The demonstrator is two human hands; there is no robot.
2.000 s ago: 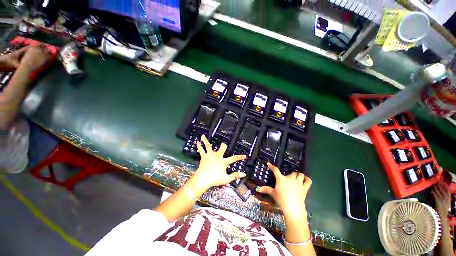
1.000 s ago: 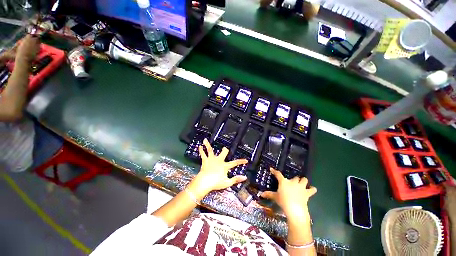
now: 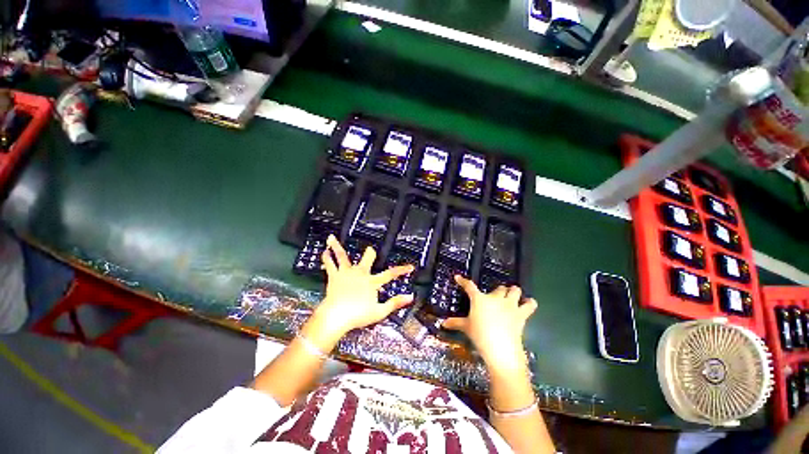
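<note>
A black phone tray (image 3: 295, 232) lies in front of me. Its back row holds closed phones with white rectangles (image 3: 433, 167). Its front row holds open flip phones with dark displays (image 3: 415, 227), keypads towards me. My left hand (image 3: 353, 293) rests with spread fingers over the keypads at the left and middle of the front row. My right hand (image 3: 493, 321) touches the keypads further right with its fingertips, thumb at the front edge. Neither hand grips a phone. A small flat block, perhaps a battery (image 3: 412, 329), lies at the bench edge between my hands.
A white-edged smartphone (image 3: 615, 317) and a round fan (image 3: 715, 371) are at the right. Red trays of phones (image 3: 650, 257) stand beyond them. A grey post (image 3: 661, 168) leans across the back right. A bottle (image 3: 209, 51) and monitor (image 3: 232, 16) are back left.
The view has shifted, so the tray and bench sit further left in the picture. My hands keep nearly the same places over the keypads. The person's arm at the left has left the view.
</note>
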